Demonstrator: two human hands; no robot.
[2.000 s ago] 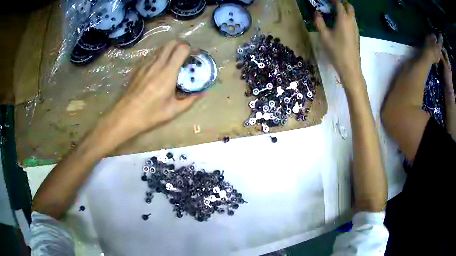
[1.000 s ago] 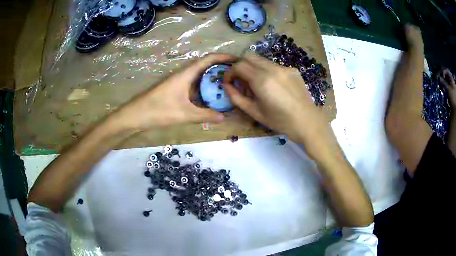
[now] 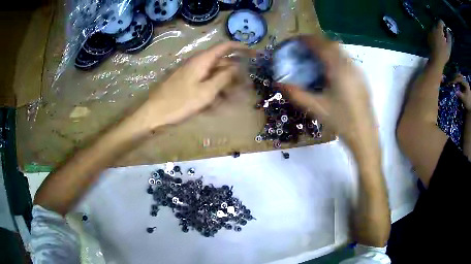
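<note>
My right hand (image 3: pixel 333 77) holds a round housing (image 3: pixel 298 63) with a pale blue-white face, blurred by motion, above the right-hand pile. My left hand (image 3: pixel 206 85) is above the brown board, left of the pile, with its fingers bent and blurred; whether it holds a small part cannot be told. The pile of small dark inserts with pale rings (image 3: pixel 281 116) lies on the board, partly hidden by my right hand and the housing. A second pile of small dark parts (image 3: pixel 201 201) lies on the white sheet nearest me.
Several round housings (image 3: pixel 134 33) and clear plastic film (image 3: pixel 77 31) are at the board's top left. One housing (image 3: pixel 246 27) lies singly at the top. A housing (image 3: pixel 390 24) lies on the green bench. Another person's arm (image 3: pixel 423 108) is at the right beside a dark pile.
The housing has passed from my left hand to my right hand and moved right, over the pile. My hands have moved apart since one second ago.
</note>
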